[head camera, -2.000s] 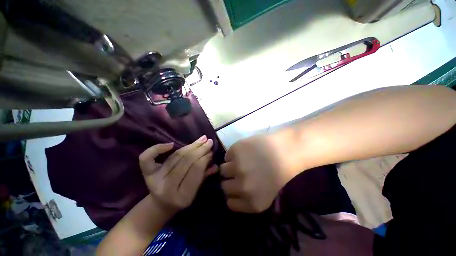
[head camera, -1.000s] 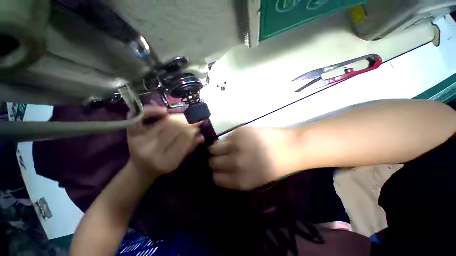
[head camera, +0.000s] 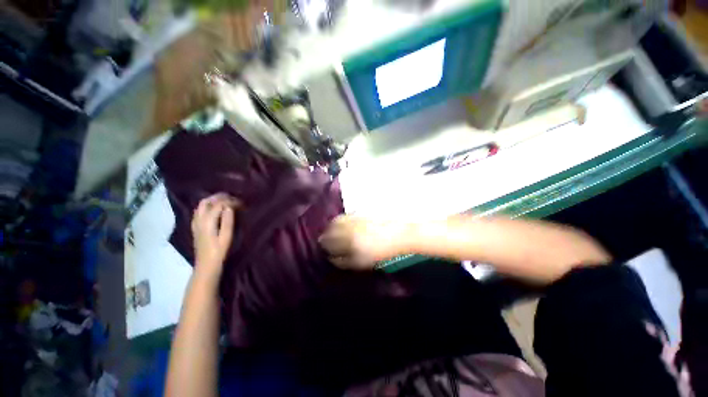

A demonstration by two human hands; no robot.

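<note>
Dark maroon fabric [head camera: 283,203] lies across the white machine table and hangs over its front edge, with its far part beside the presser foot area [head camera: 324,151]. The frame is blurred. My left hand [head camera: 213,225] rests on the left part of the fabric, fingers bent; whether it grips cloth is unclear. My right hand [head camera: 349,242] is closed on the fabric's right edge, near the table's front. The sewing machine's green panel [head camera: 423,66] has a white lit screen. Red-handled thread snips [head camera: 464,158] lie on the machine bed, right of the fabric.
The white table [head camera: 151,267] has a green front edge. Something blue [head camera: 264,376] shows below the fabric. Scraps [head camera: 58,322] lie at the lower left. A blurred brown and grey surface [head camera: 132,116] stands at the far left. Dark clothing covers the wearer's lap.
The view has swung back and shows more of the table and panel. My left hand has moved away from the presser foot, leftward over the fabric. My right hand stays at the fabric's right edge.
</note>
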